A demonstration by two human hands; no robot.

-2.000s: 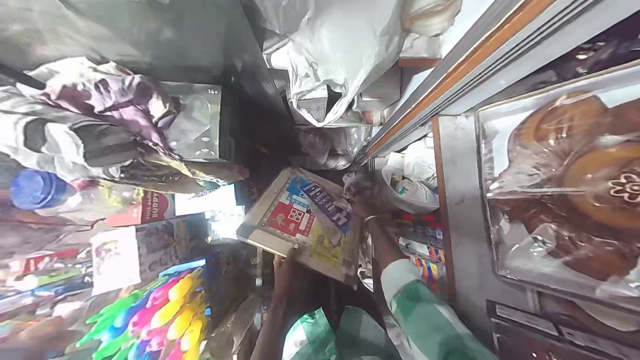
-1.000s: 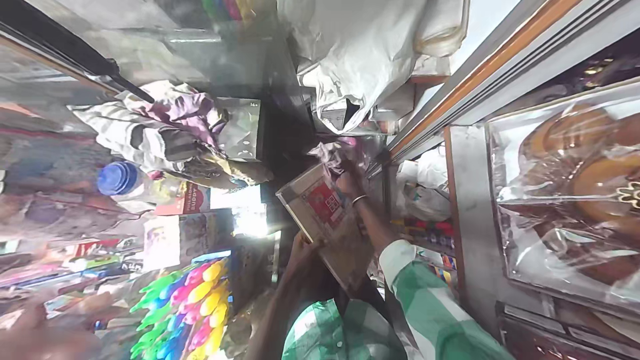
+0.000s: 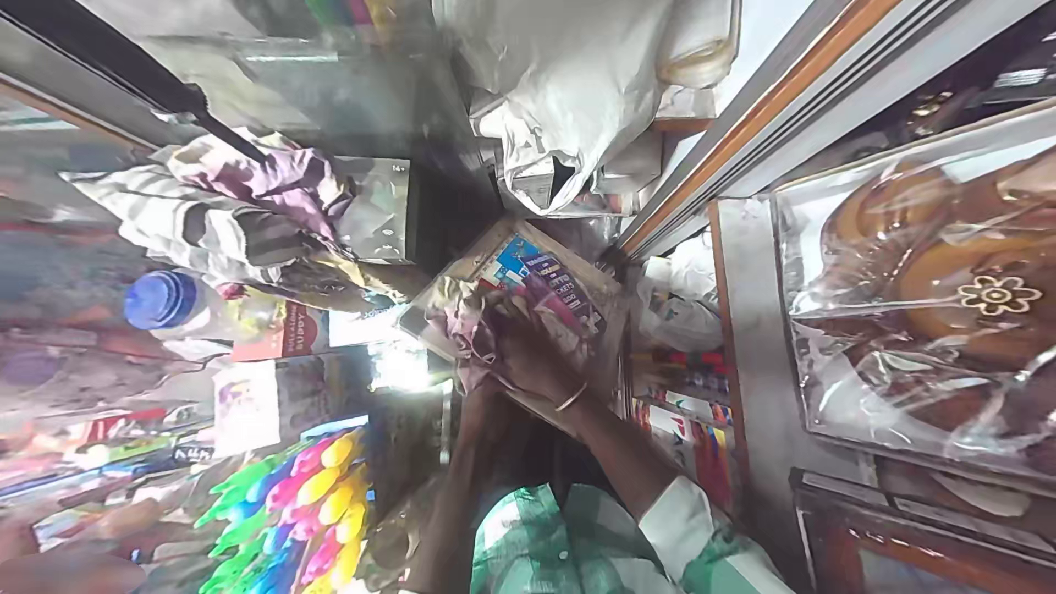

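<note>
A flat boxed board game (image 3: 516, 247) with blue and dark printed parts on its face lies tilted in front of my body. My right hand (image 3: 532, 346), with a thin bangle at the wrist, presses a crumpled pinkish cloth (image 3: 458, 318) on the box's face. At the box's lower left edge is my left hand (image 3: 487, 396), its fingers mostly hidden beneath the cloth and the box; it supports the box there.
Striped and pink cloths (image 3: 239, 206) lie on a box at the left, above a blue-capped bottle (image 3: 161, 299). Bright coloured plastic items (image 3: 301, 503) stand at lower left. White plastic bags (image 3: 569, 99) hang ahead. A metal-framed cabinet edge (image 3: 747, 330) and wrapped goods (image 3: 924, 305) are at the right.
The box was lower and turned differently a second ago, with my right hand and the cloth beyond its upper edge. Now the cloth is on the box's left part, under my right hand.
</note>
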